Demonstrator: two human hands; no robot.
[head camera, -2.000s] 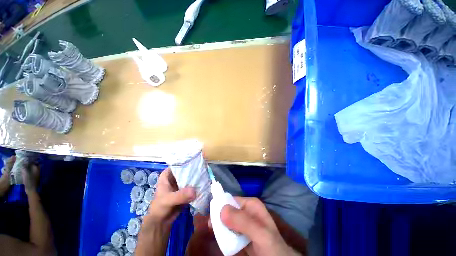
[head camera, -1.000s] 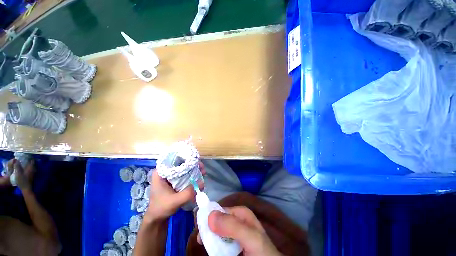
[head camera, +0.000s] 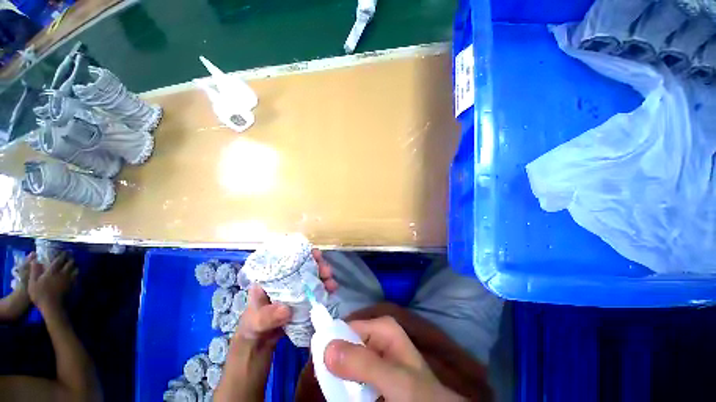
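My left hand (head camera: 263, 318) holds a grey-white sleeve part (head camera: 292, 276) over my lap, its bumpy rim turned up towards the bench. The opening is hard to make out in the glare. My right hand (head camera: 385, 357) grips a white glue bottle (head camera: 334, 349), its green-blue tip at the side of the sleeve just below the rim. Whether the tip touches is unclear. Several more sleeves (head camera: 69, 185) stand and lie at the left of the tan bench (head camera: 345, 165). A second white bottle (head camera: 231, 102) lies near the back of the bench.
A blue bin (head camera: 177, 314) with round parts (head camera: 196, 367) is at lower left. A large blue tote (head camera: 502, 267) at right holds sleeves (head camera: 636, 49) and a plastic liner (head camera: 620, 169). A slim part (head camera: 359, 27) lies on the green belt (head camera: 275, 35). Another person's hands (head camera: 49, 279) are at far left.
The sleeve first tilted its open rim towards me, then back up, and the bottle tip stayed beside it. The slim belt part moved right. The other person's hands moved closer together.
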